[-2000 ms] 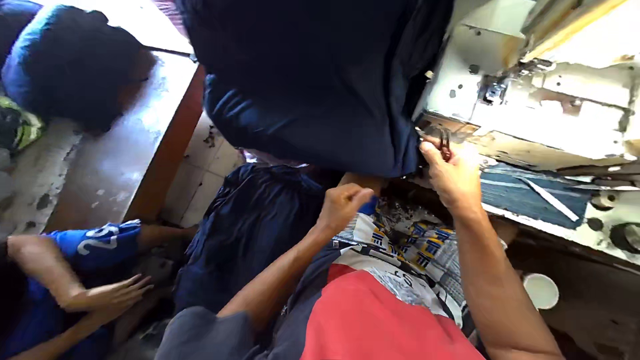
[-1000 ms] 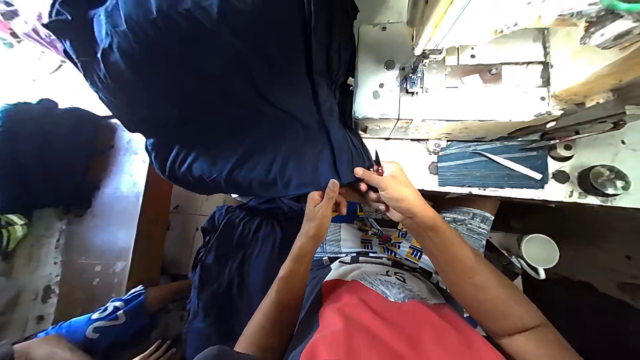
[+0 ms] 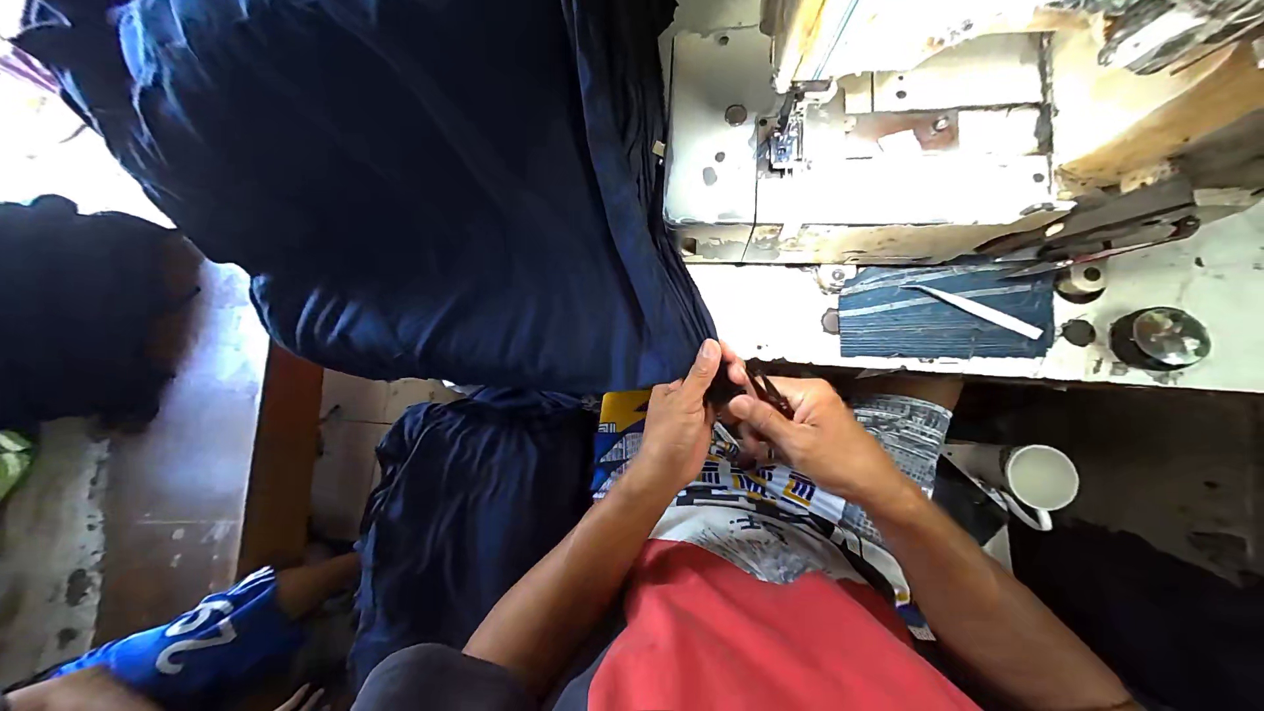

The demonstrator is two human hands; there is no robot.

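Observation:
A large heap of navy blue fabric (image 3: pixel 444 197) fills the upper left of the head view, its lower right corner reaching my hands. My left hand (image 3: pixel 686 410) pinches that corner of cloth between thumb and fingers. Close against it on the right, my right hand (image 3: pixel 805 425) holds a small dark tool (image 3: pixel 768 387), seemingly thread snips or small scissors, mostly hidden by the fingers. Its blades lie beside the cloth edge. More navy cloth (image 3: pixel 474 533) hangs below the heap, left of my legs.
A sewing machine (image 3: pixel 721 188) stands on a worn white table at the upper right. Denim cloth (image 3: pixel 889 321) with a white strip-like tool (image 3: pixel 978 311), scissors (image 3: pixel 1096 259) and a round glass-like object (image 3: pixel 1170 336) lie there. A white mug (image 3: pixel 1042 479) is below. Another person's blue sleeve (image 3: pixel 207 632) shows lower left.
Two seconds ago my hands were apart; now they meet at the cloth corner, with the dark tool still in my right hand. The view has shifted right.

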